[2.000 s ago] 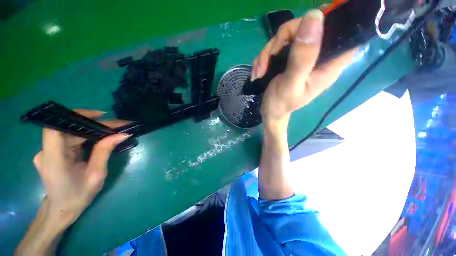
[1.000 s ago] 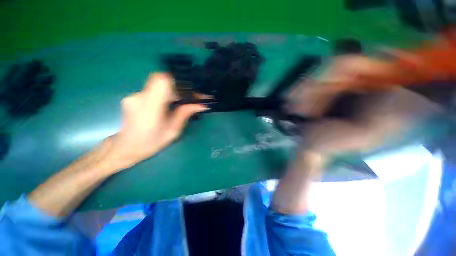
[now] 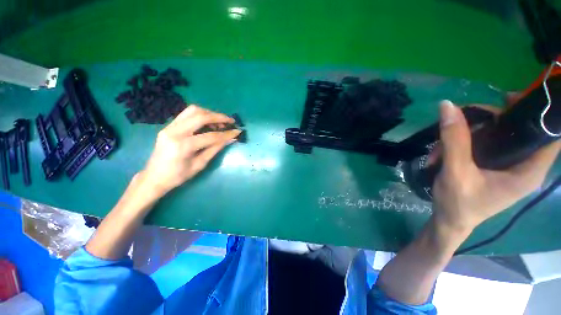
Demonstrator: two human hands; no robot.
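My left hand (image 3: 187, 147) pinches a small black piece (image 3: 238, 129) between thumb and fingers, above the mat left of the frame. A black U-shaped frame (image 3: 350, 145) lies on the green mat, arms pointing away from me. My right hand (image 3: 470, 178) is wrapped around a thick black electric screwdriver (image 3: 523, 138) with an orange end and a wire loop. It is over the frame's right end; the driver tip is hidden. The screw dish (image 3: 418, 178) is mostly hidden by my right hand.
A heap of small black pieces (image 3: 387, 111) lies behind the frame. A second heap (image 3: 151, 95) is at left. Other black frames (image 3: 77, 132) lie at the far left, below a pale metal bar (image 3: 27, 72). A black cord (image 3: 517, 215) crosses the mat at right.
My left hand has let go of the frame, moved left of it and now pinches a small piece. The frame rests on the mat. The view has swung left, showing the second heap and other frames.
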